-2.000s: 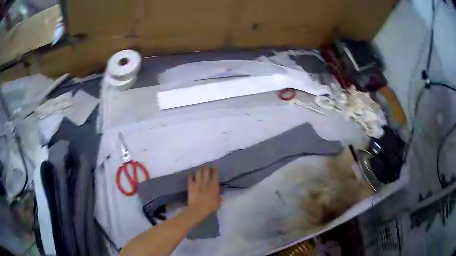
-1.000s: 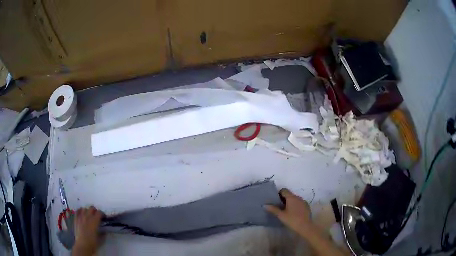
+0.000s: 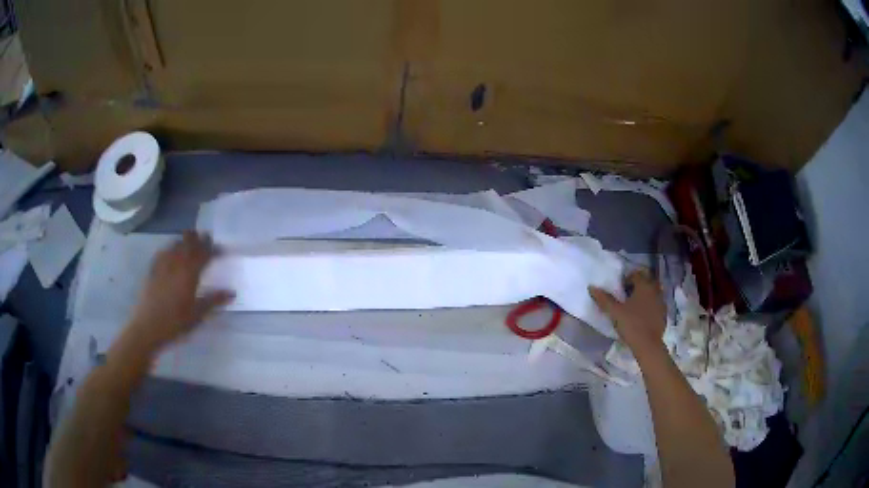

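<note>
A long bright white strip of interlining (image 3: 381, 280) lies across the back half of the table, its right part wider and bent downward. My left hand (image 3: 179, 291) is at its left end, thumb at the lower edge and fingers at the upper edge, covering the end. My right hand (image 3: 634, 307) pinches its right end between thumb and fingers. A grey cloth piece (image 3: 381, 427) lies flat along the near edge, partly cut off by the picture's rim. More thin white pieces (image 3: 314, 212) lie behind the strip.
Red scissor loops (image 3: 534, 318) show just below the strip. White tape reels (image 3: 128, 181) stand back left. Cream offcuts (image 3: 729, 376) are heaped at right, beside dark boxes (image 3: 767, 214) and a tan-orange handle (image 3: 808, 355). A brown panel (image 3: 572, 86) closes the back.
Both hands have left the grey cloth and moved back to the ends of the white strip. The view has shifted, so the grey cloth sits lower and the iron is no longer clearly seen.
</note>
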